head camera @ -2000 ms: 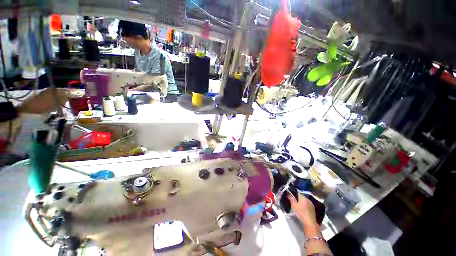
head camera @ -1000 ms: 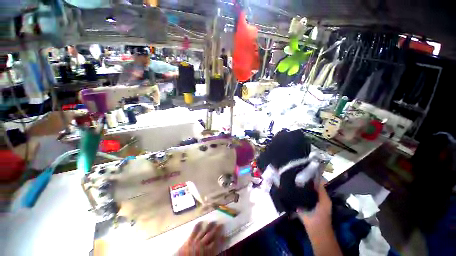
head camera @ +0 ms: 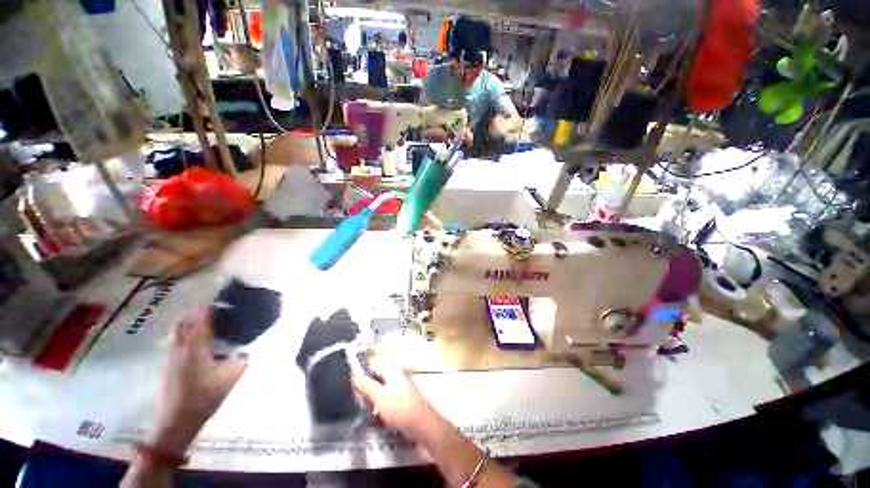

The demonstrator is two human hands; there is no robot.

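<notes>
My left hand (head camera: 196,362) is at the left of the white table, blurred, with its fingers and thumb on the lower left edge of a small black cloth piece (head camera: 248,313). My right hand (head camera: 393,383) grips the right edge of a dark grey cloth bundle (head camera: 330,379) with a white strip across it. The bundle lies left of the cream sewing machine head (head camera: 525,276), near the needle area. The fingertips of my right hand are partly hidden by the cloth.
A lit smartphone (head camera: 512,322) and green-handled snips (head camera: 601,374) lie by the machine. A blue lamp (head camera: 341,240) and green tool holder (head camera: 425,191) stand behind the needle end. A red bag (head camera: 197,198) is at back left. A person (head camera: 469,91) sits at another machine behind.
The view has swung left. The dark cloth bundle has moved from right of the machine to the table left of it. My left hand has moved left, now with a black piece.
</notes>
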